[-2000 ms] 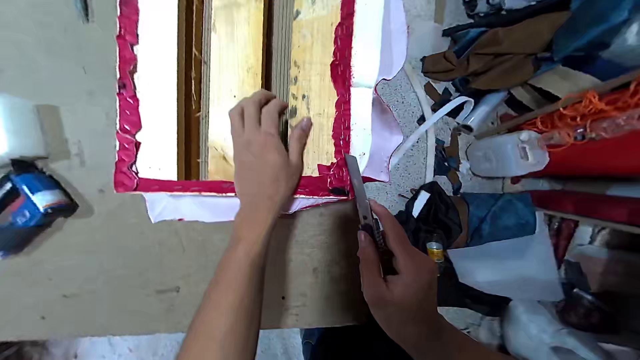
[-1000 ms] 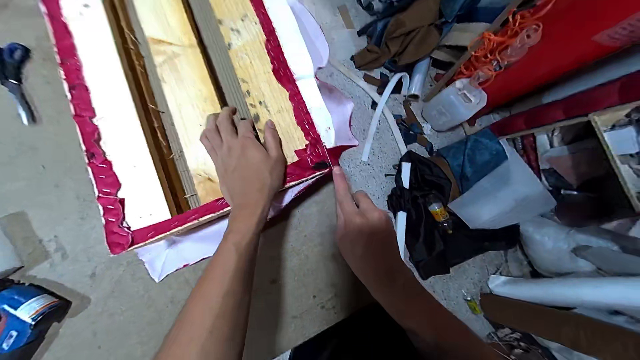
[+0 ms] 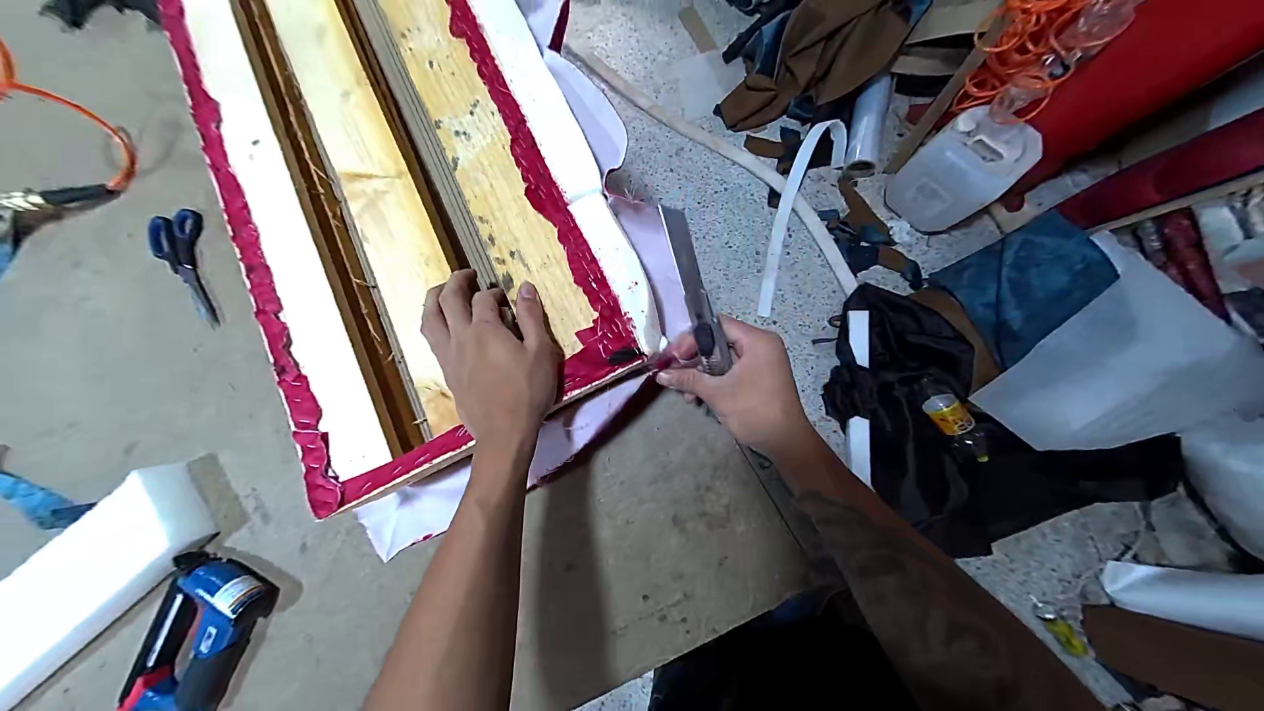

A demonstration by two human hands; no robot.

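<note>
A wooden frame (image 3: 390, 217) with red fabric (image 3: 259, 286) stapled around its border lies on the worktable. My left hand (image 3: 494, 355) rests on its slats near the lower edge, fingers bent; whether it grips a slat I cannot tell. My right hand (image 3: 746, 380), at the frame's lower right corner, holds a snap-off utility knife (image 3: 694, 286), its wide blade pointing up and away. Thumb and fingertips are also close to the fabric edge at the corner. Pale pink-backed fabric (image 3: 583, 430) hangs out from under the lower edge, and more lies along the right side.
Blue-handled scissors (image 3: 183, 259), a blue and black power tool (image 3: 197, 632) and a white foam block (image 3: 109, 563) lie on the worktable (image 3: 652, 553) at left. An orange hose (image 3: 89, 114) reaches in at upper left. Fabric scraps, a plastic jug (image 3: 963, 168) and a bottle (image 3: 953, 420) are on the right.
My right hand, with one finger extended at the corner one second ago, now has the knife blade raised beside the frame. The left hand stays on the slats. The view has shifted and turned.
</note>
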